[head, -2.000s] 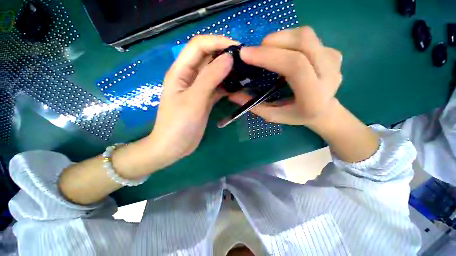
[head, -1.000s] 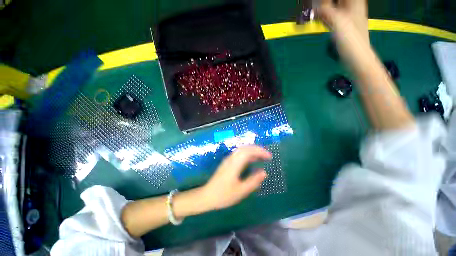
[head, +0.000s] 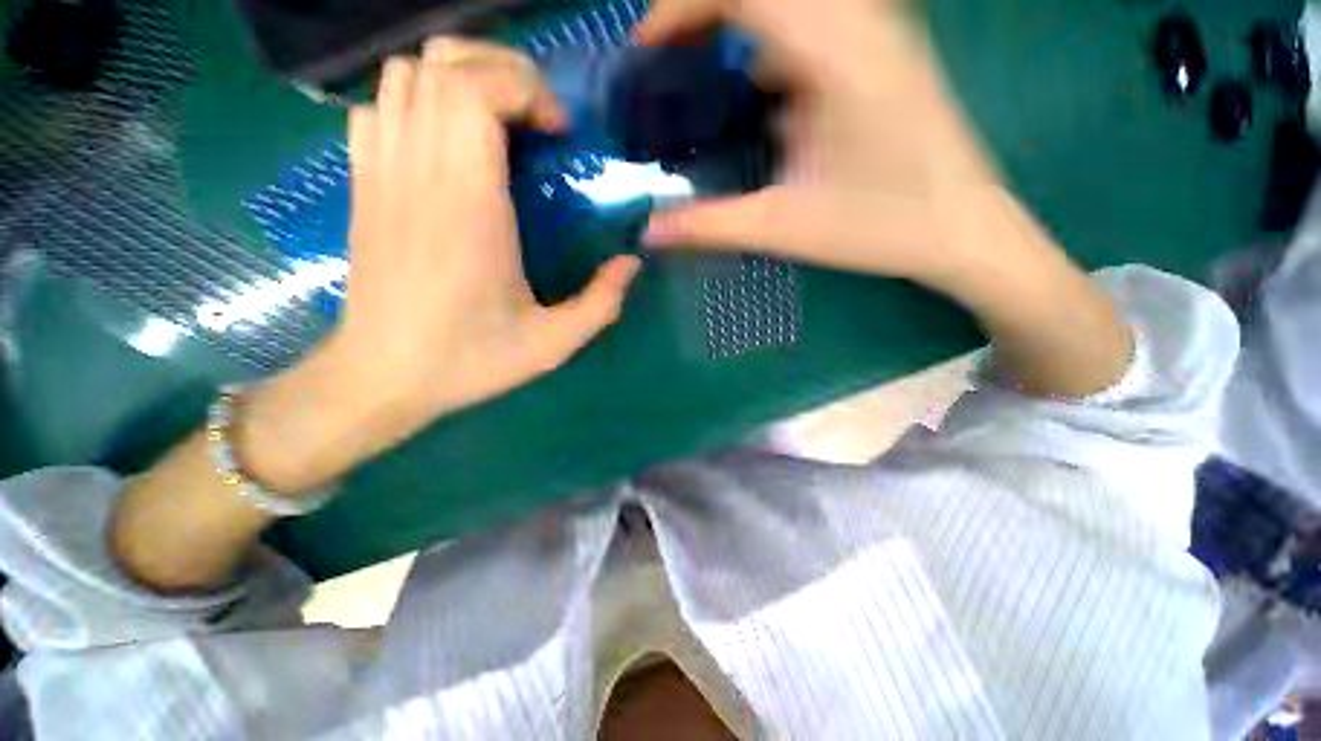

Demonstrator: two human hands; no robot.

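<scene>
A black rounded unit [head: 681,104] is between my two hands, blurred, against the inner side of my right hand [head: 855,152]. The right fingers curve around its top and the right thumb points left below it. Blur hides the exact grip. My left hand [head: 442,239] is left of the unit, with fingers up and thumb apart, holding nothing. The shiny blue film sheet [head: 307,203] lies under and beside the hands. A clear dotted strip [head: 751,307] lies below my right hand.
The black tray [head: 362,32] is cut off by the top edge. Dotted sheets [head: 109,217] cover the left side, with a black unit [head: 65,41] on them. Several black units [head: 1178,58] lie at upper right. Another person's sleeve [head: 1282,355] is at the right edge.
One second ago my right hand was at the far upper right by a dark piece; now it is back near the middle with a black unit. My left hand has turned fingers-up. The view has shifted.
</scene>
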